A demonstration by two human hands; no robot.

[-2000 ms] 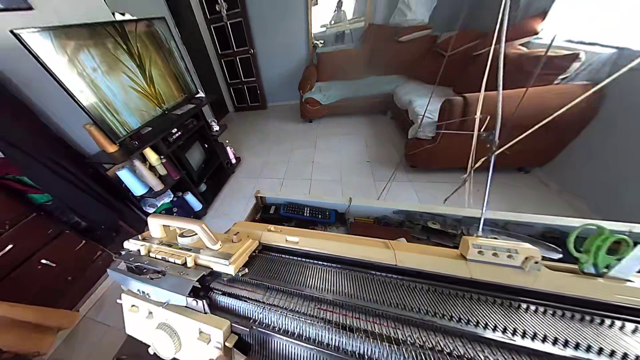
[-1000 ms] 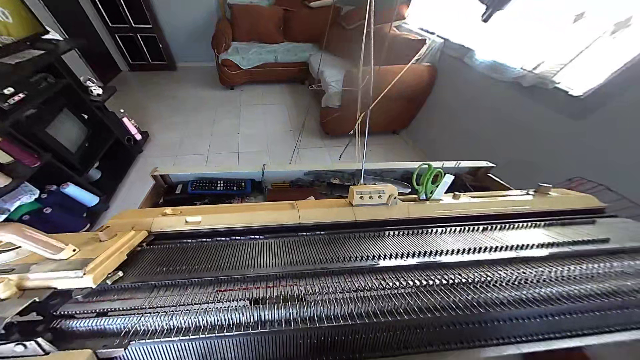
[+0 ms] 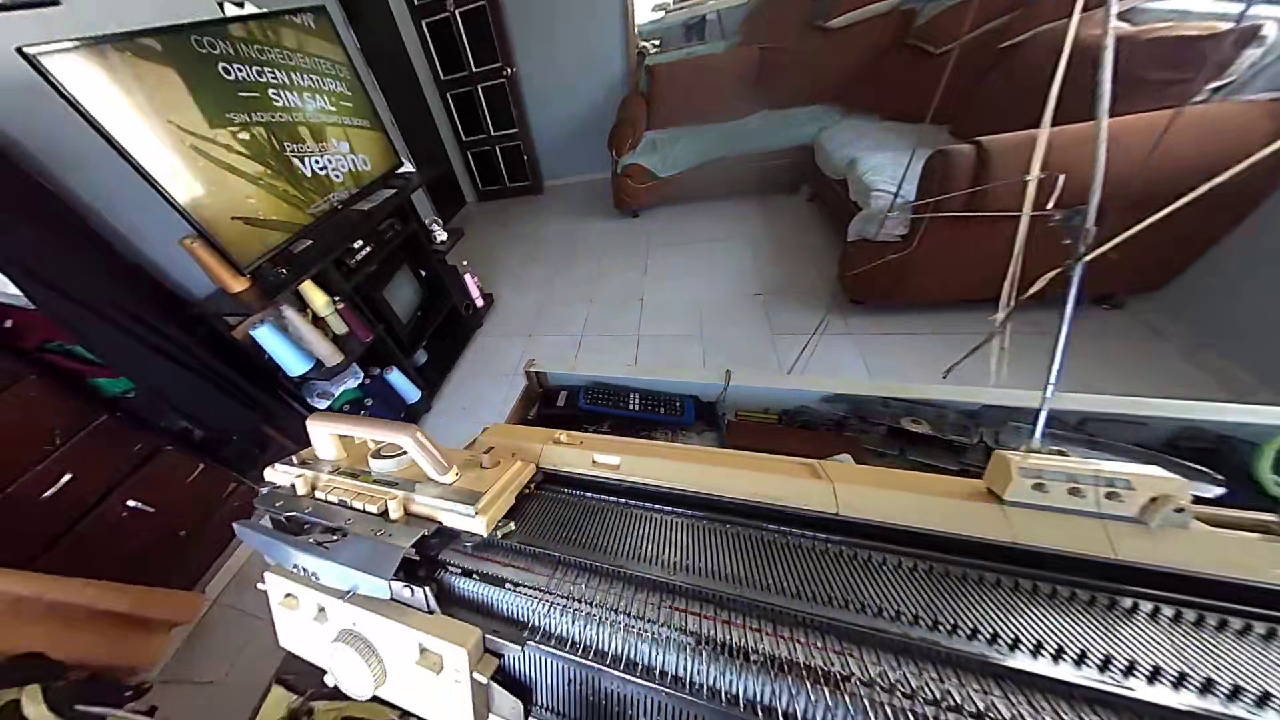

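Neither my left hand nor my right hand shows in the head view. A knitting machine's needle bed (image 3: 760, 560) runs from the middle to the right edge, with rows of metal needles. At its left end sits the cream carriage (image 3: 400, 480) with a raised handle and buttons. Below that is a front carriage (image 3: 375, 650) with a round dial. A cream row counter (image 3: 1085, 487) stands on the rear rail, beside a metal yarn mast (image 3: 1075, 270). Strands of yarn (image 3: 1025, 200) hang near the mast.
Behind the machine a long tray (image 3: 900, 390) holds a remote control (image 3: 635, 402) and small tools. Yarn cones (image 3: 283, 347) stand on the shelf under a television (image 3: 230, 120). A brown sofa (image 3: 1060, 210) stands beyond. Green scissors handles (image 3: 1268, 465) show at the right edge.
The view has swung right and then back left. The carriages stay at the left end of the machine. The television's picture now bears writing.
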